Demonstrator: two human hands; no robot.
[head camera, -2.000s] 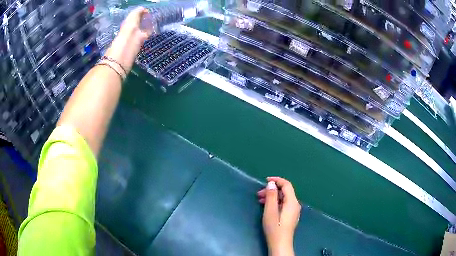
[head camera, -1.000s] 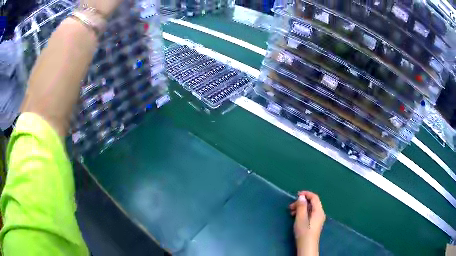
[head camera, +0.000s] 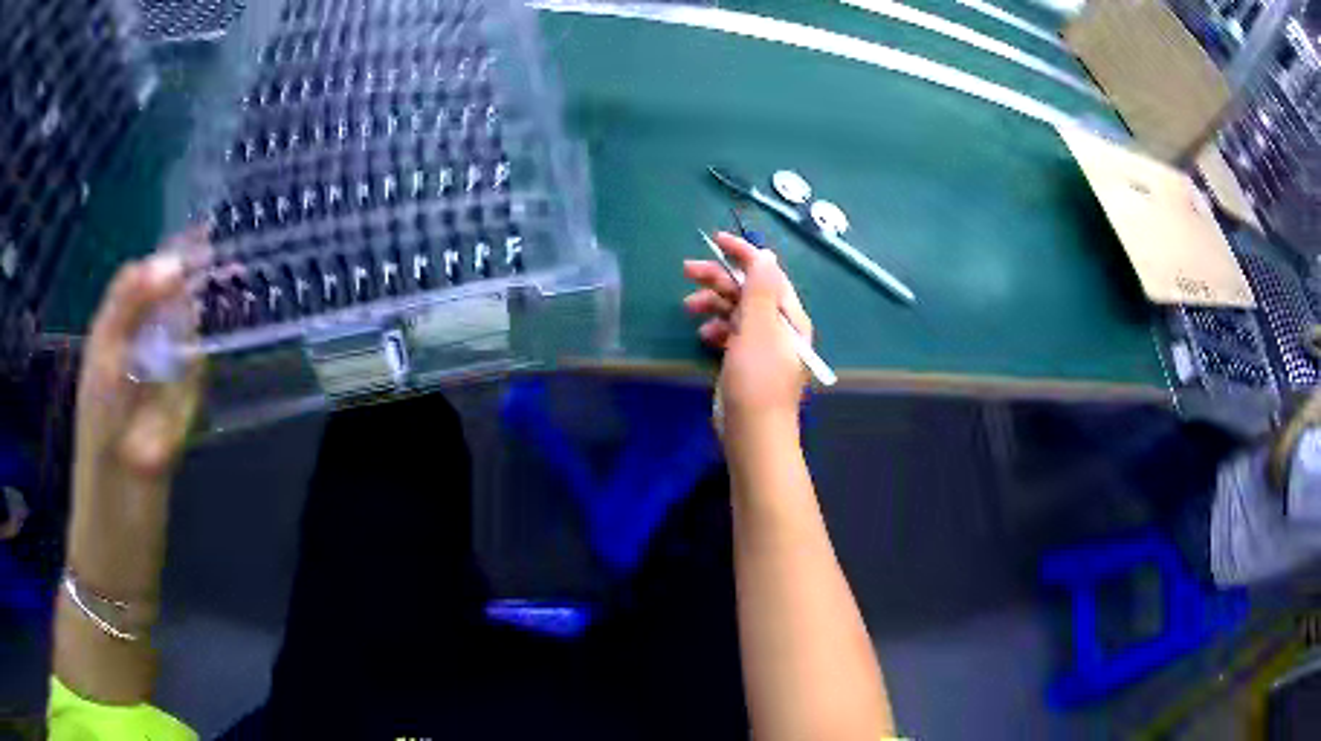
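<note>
A clear blister tray (head camera: 558, 311) lies at the left over the bench's front edge, with rows of small dark parts (head camera: 362, 188) in it. My left hand (head camera: 145, 355) holds the tray by its left front corner; it is a little blurred. My right hand (head camera: 753, 326) holds slim silver tweezers (head camera: 807, 352) like a pen, above the mat to the right of the tray. Just beyond its fingers lie a long-handled tool (head camera: 855, 258), a small blue tool (head camera: 745, 227) partly hidden by the hand, and two round white discs (head camera: 791, 185).
The green mat (head camera: 1000, 261) ends at the bench's front edge (head camera: 942, 384). Tan cardboard (head camera: 1159, 217) lies at the right, beside more trays (head camera: 1275, 304). A stack of filled trays (head camera: 65, 145) stands at the far left. Blue stool parts (head camera: 601, 463) show below the bench.
The view has turned down to the bench's front edge. My left hand has come back from the far left and now holds a tray. My right hand now has tweezers in it.
</note>
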